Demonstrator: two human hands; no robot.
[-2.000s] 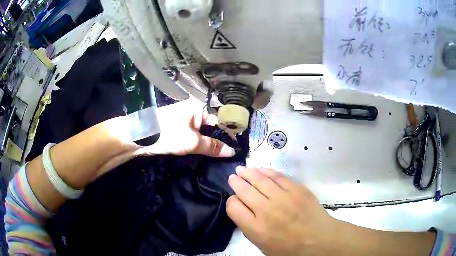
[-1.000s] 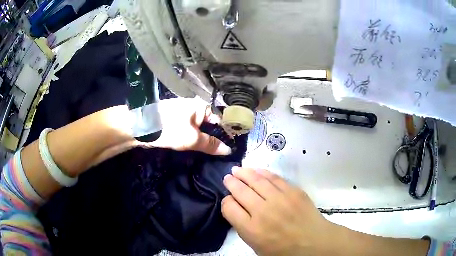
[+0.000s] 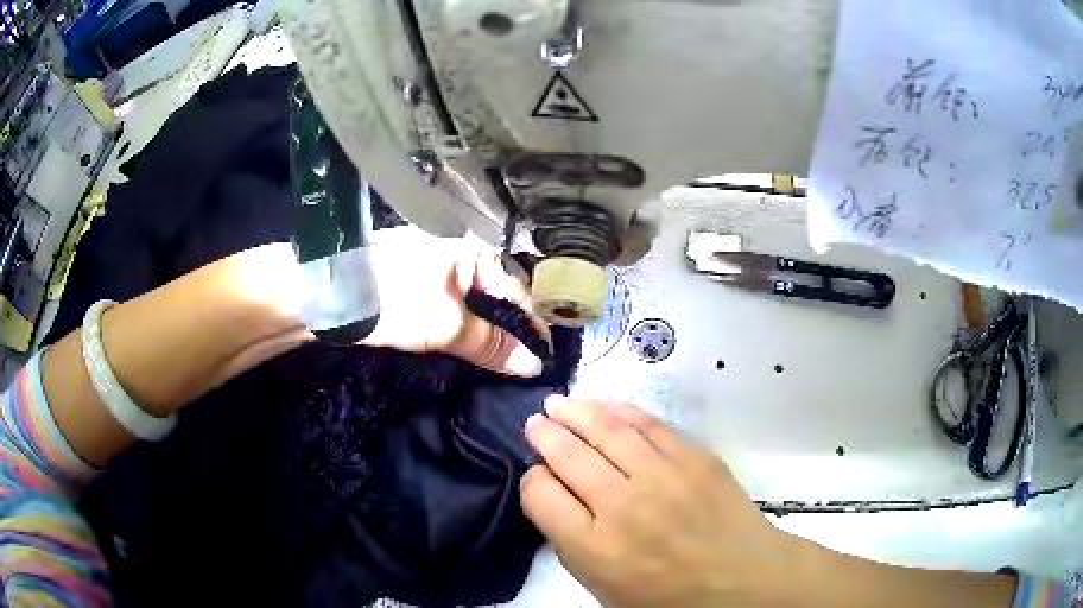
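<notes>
A dark navy or black garment piece (image 3: 404, 499) covers the left side and runs under the machine head. My left hand (image 3: 439, 303) is beside the needle area and pinches a narrow folded strip (image 3: 511, 318) of the cloth between thumb and fingers. My right hand (image 3: 647, 493) lies at the cloth's right edge near the front, with its fingertips on the cloth. The off-white machine head (image 3: 701, 89) stands above, with a cream knob (image 3: 570, 290) over the sewing spot. The needle and presser foot are hidden behind the knob.
The dark green lamp (image 3: 329, 190) hangs over my left wrist. Thread snips (image 3: 819, 279) lie on the metal bed (image 3: 760, 410). Scissors (image 3: 983, 392) and a pen (image 3: 1028, 410) lie at the far right. A handwritten note (image 3: 950, 154) hangs on the head. Clutter shows at upper left.
The view has shifted slightly, so the note and machine head sit further right. My left thumb has shifted slightly and more of the pinched strip shows. My right hand stays at the cloth edge.
</notes>
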